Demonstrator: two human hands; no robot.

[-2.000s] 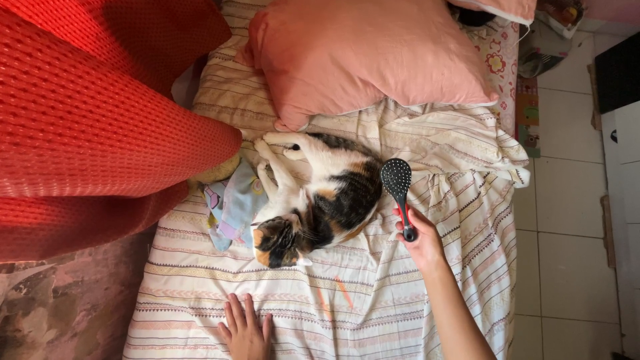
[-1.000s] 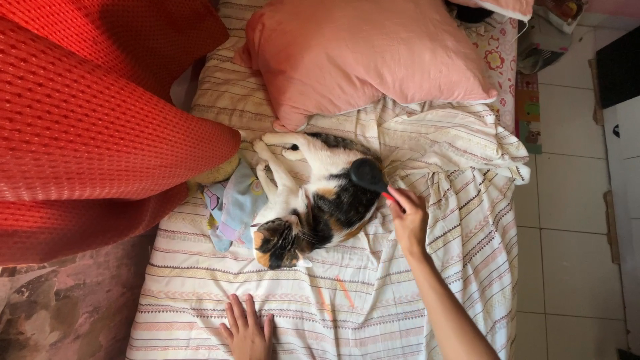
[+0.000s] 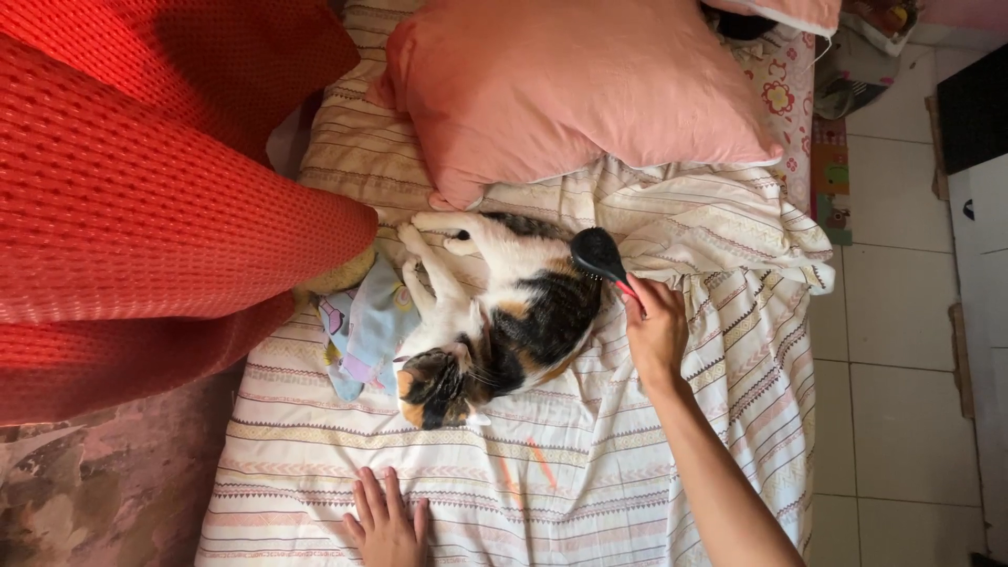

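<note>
A calico cat [image 3: 543, 315] lies on its side on a striped bedsheet [image 3: 504, 449], its head toward the lower left and its legs toward the upper left. My right hand [image 3: 657, 323] grips the red and black handle of a hairbrush [image 3: 596, 252]. The black brush head is at the cat's hindquarters, bristles facing down toward the fur; light contact cannot be told from a small gap. My left hand [image 3: 388, 524] rests flat on the sheet below the cat's head, fingers spread, holding nothing. A blue patterned cloth [image 3: 366, 331] lies beside the cat's front legs.
A large pink pillow [image 3: 583, 87] lies above the cat. Red textured curtain fabric [image 3: 157, 205] hangs over the left side of the bed. Past the bed's right edge are a tiled floor [image 3: 898, 417] and a dark panel [image 3: 976, 110]. Bags [image 3: 854, 71] sit at the upper right.
The brush was held upright to the right of the cat two seconds ago, bristles showing, then moved left over its back. Now it is nearer the hindquarters. My left hand has stayed put.
</note>
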